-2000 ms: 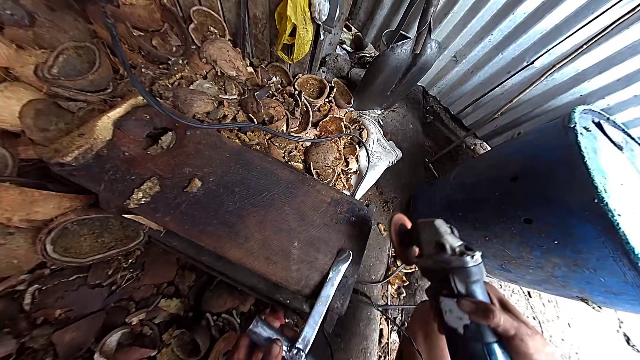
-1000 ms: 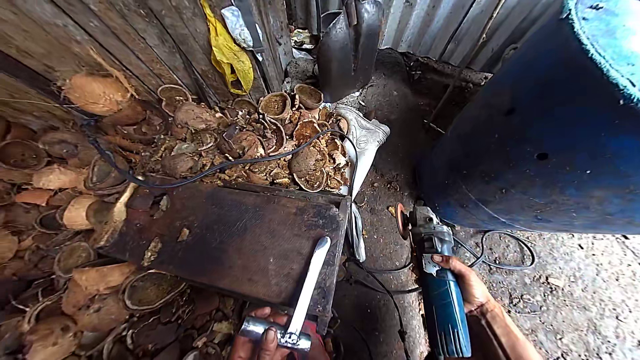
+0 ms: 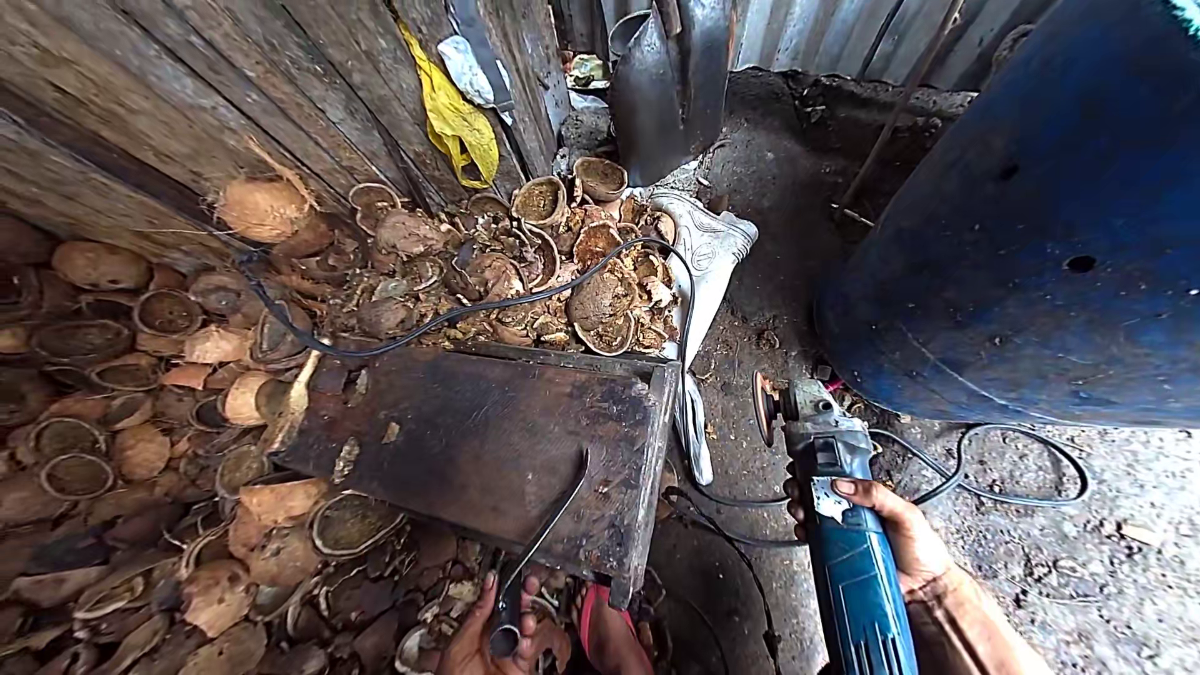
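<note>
At the lower right, my right hand (image 3: 891,539) grips the blue body of an angle grinder (image 3: 848,525), thumb on its upper side. The grinder's worn disc (image 3: 764,408) points left, beside the bench's right edge. At the bottom centre my left hand (image 3: 492,623) holds a metal tube-handled tool (image 3: 506,609), whose thin curved blade (image 3: 558,511) reaches up over the dark wooden bench (image 3: 487,441). The disc and the blade are well apart. Whether the disc is turning cannot be told.
Coconut shells (image 3: 141,450) lie heaped left of the bench, more behind it near a white sack (image 3: 703,253). A blue drum (image 3: 1022,253) stands at right. A power cable (image 3: 469,309) crosses the shells; another loops (image 3: 1012,502) on the ground. A foot (image 3: 609,633) shows below the bench.
The tool in my left hand has been turned: its blade showed its broad bright face before and now appears thin and edge-on. The grinder stays in my right hand. The view has shifted.
</note>
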